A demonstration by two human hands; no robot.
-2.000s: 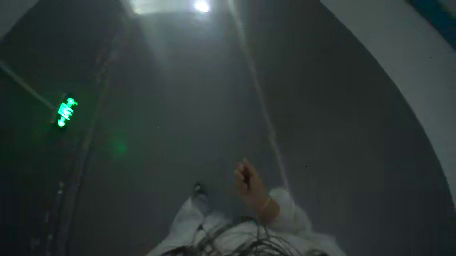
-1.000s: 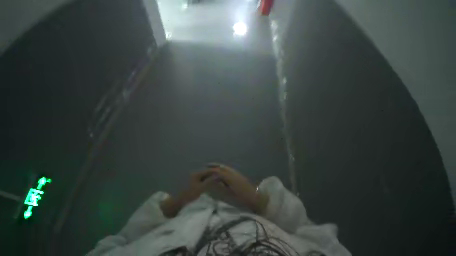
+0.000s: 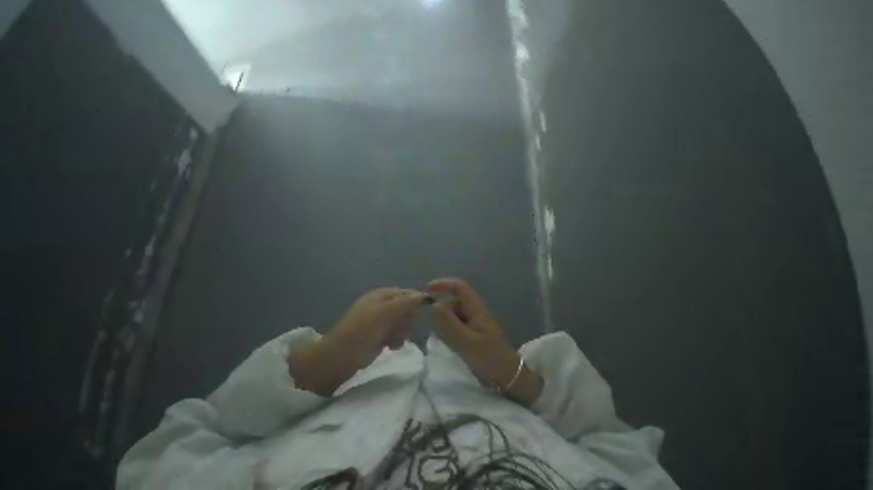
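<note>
My left hand (image 3: 371,323) and my right hand (image 3: 471,330) meet in front of my chest, at the lower middle of the head view. A small dark thing (image 3: 428,299) shows at the left fingertips, where the hands meet. It is too small and blurred to name. My right fingers are curled beside it, and their inside is hidden. A thin bracelet is on my right wrist. Both arms have loose white sleeves.
A grey corridor floor (image 3: 364,191) runs ahead, with a brighter floor area beyond a line at the top. Dark grey walls stand on both sides. A pale wall corner (image 3: 206,110) is at the upper left. Shiny edge strips line the wall bases.
My left hand came up to meet my right, and the two have shifted from clasped to fingertips together. The green lit sign has left the view; the wall corner is nearer.
</note>
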